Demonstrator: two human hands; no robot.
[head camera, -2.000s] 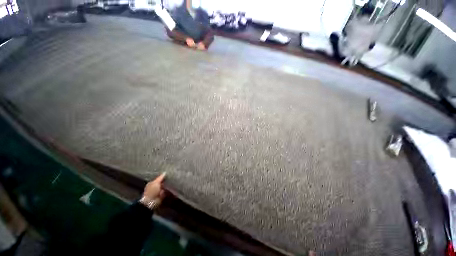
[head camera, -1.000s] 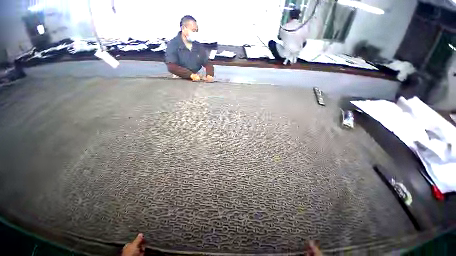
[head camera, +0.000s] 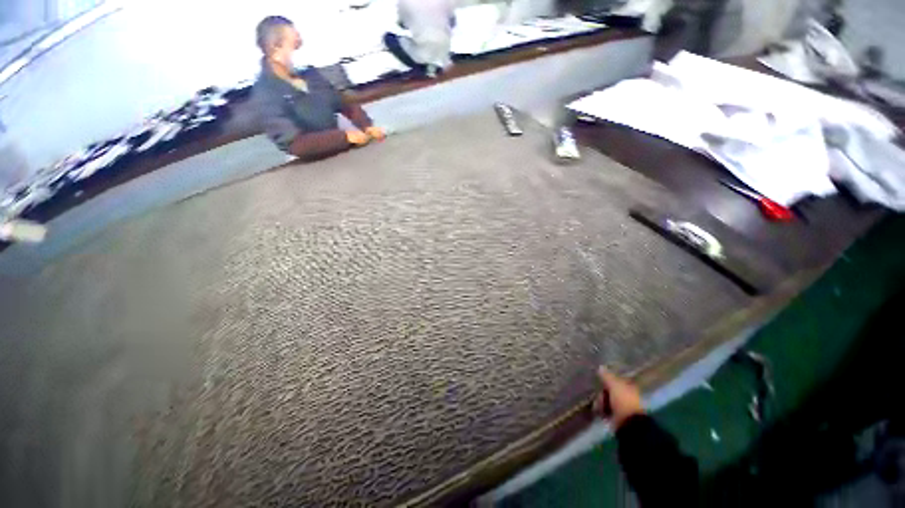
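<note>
Patterned grey-brown fabric (head camera: 397, 298) covers most of the table, with small maze-like figures and fine ripples. Its long selvedge (head camera: 496, 458) runs along the near table rim. My right hand (head camera: 620, 397) is at this edge, thumb on top and fingers curled at the rim, pinching the fabric edge. My left hand is not in view. A dark bar weight (head camera: 695, 248) with a silvery piece lies at the cut end. Two smaller silver-and-dark weights (head camera: 508, 119) (head camera: 566, 143) lie farther back along that end.
A person (head camera: 308, 104) stands across the table with both hands at the far edge. Crumpled white sheets (head camera: 734, 119) and red-handled shears (head camera: 772, 208) lie on the dark table (head camera: 843, 233) at right. Green floor (head camera: 794, 347) with scraps shows at lower right. Another person (head camera: 429, 30) is behind.
The view has turned to the right. My left hand has left the picture. My right hand shows more fully at the near edge. The person across has both hands still at the far edge.
</note>
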